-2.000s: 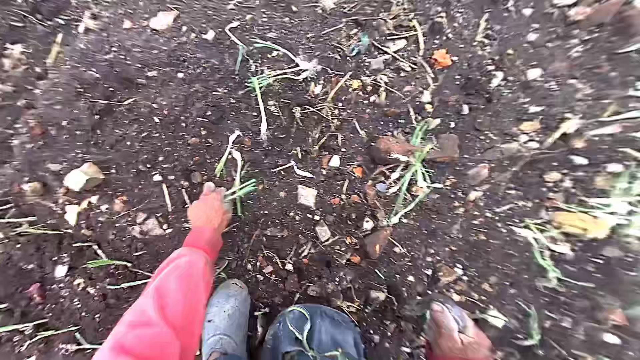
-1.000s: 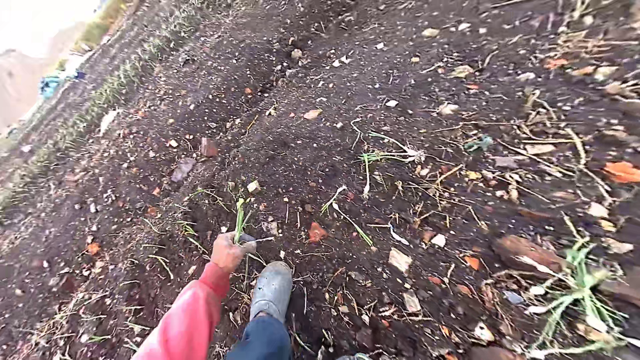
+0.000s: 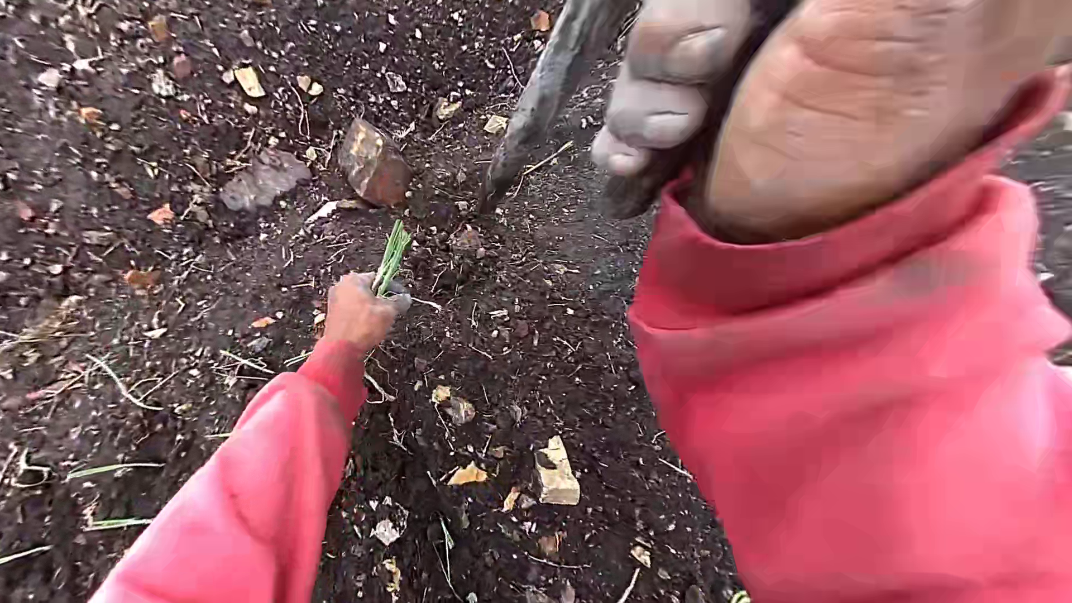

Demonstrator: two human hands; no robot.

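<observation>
Just left of centre, my left hand [image 3: 364, 310] is closed around a small bunch of green seedlings [image 3: 392, 258], whose leaves stick up past the fingers; their lower ends are partly hidden. My right hand [image 3: 754, 109] looms large and close to the camera at the upper right, its fingers curled around a dark, soil-smeared tool [image 3: 540, 105]. The tool's narrow end points down to the dark soil, right of and above the seedlings. Whether the tool is wood or metal I cannot tell.
A brown rock [image 3: 374, 163] and a flat grey stone [image 3: 265, 179] lie beyond my left hand. A pale angular stone [image 3: 557, 476] sits on the soil below centre. Loose green leaves [image 3: 115, 470] and dry stalks are scattered at the left.
My right hand, out of view one second ago, is now in view with the tool. My left hand still holds green plants. The view has shifted strongly.
</observation>
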